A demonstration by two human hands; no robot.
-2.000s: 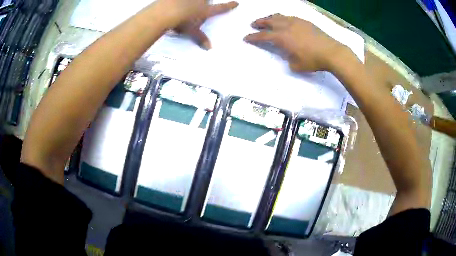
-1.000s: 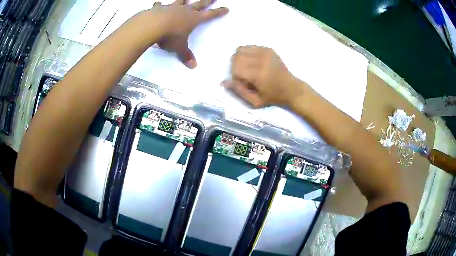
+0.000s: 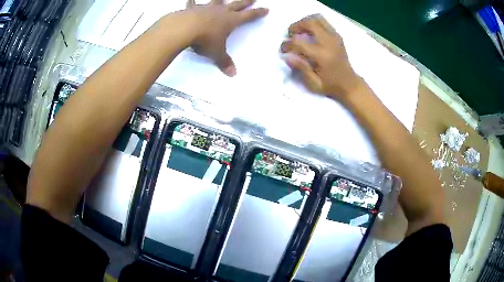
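Observation:
My left hand (image 3: 218, 33) lies with fingers spread on white paper (image 3: 254, 88) behind the tray, its upper fingertips close to the top edge of the picture. My right hand (image 3: 320, 58) is over the same paper to the right, fingers curled and blurred; whether it holds something cannot be told. Several black-rimmed units (image 3: 179, 206) lie side by side in a clear blister tray (image 3: 243, 128). Each clearly visible one has a green circuit board (image 3: 201, 142) on top, teal bands and a white panel. Pale tape pieces (image 3: 211, 171) slant across the upper teal bands. My left forearm covers part of the leftmost units.
Brown cardboard (image 3: 442, 107) on the right bears white scraps (image 3: 454, 139) and a wooden-handled tool (image 3: 493, 183). Dark ridged stacks (image 3: 19, 82) stand at the far left. A dark green surface (image 3: 409, 27) lies beyond the bench edge.
My right hand has moved up and right over the paper since a second ago, and its fist has loosened. My left hand stays spread. The view has shifted slightly.

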